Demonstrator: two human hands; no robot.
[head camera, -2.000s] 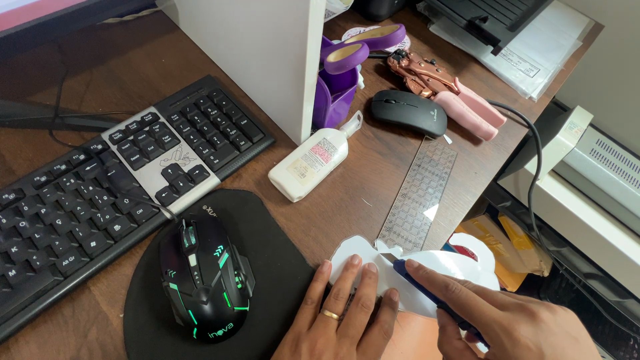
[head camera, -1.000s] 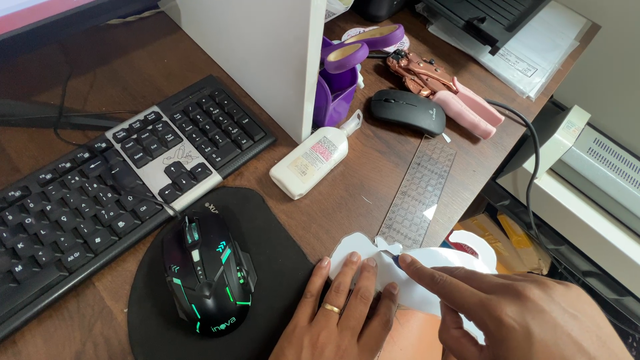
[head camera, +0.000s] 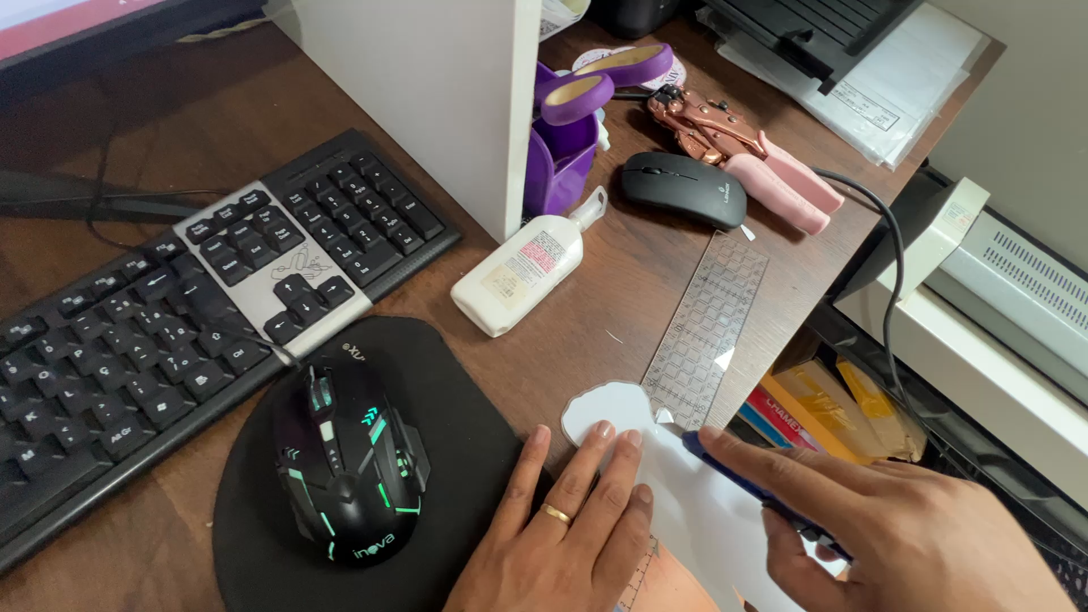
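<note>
A white sheet with a curved, scalloped edge (head camera: 608, 406) lies at the desk's front edge. My left hand (head camera: 565, 527) rests flat on it, fingers spread, with a gold ring on one finger. My right hand (head camera: 892, 518) grips a dark blue utility knife (head camera: 765, 493), index finger along its top. The blade points at the sheet's edge, beside a small white scrap (head camera: 664, 416). A clear patterned ruler (head camera: 710, 323) lies just behind the sheet. Part of another ruler and a peach-coloured surface (head camera: 671, 582) show below my left hand.
At the left are a black keyboard (head camera: 127, 357) and a lit gaming mouse (head camera: 353, 476) on a black pad (head camera: 246, 510). Behind stand a white bottle (head camera: 518, 276), a white panel (head camera: 425, 93), a purple holder (head camera: 557, 161), a black mouse (head camera: 684, 189) and pink-handled pliers (head camera: 782, 183).
My right hand and the knife have shifted slightly, and the small scrap at the blade now looks more separate from the sheet. My left hand stays on the sheet.
</note>
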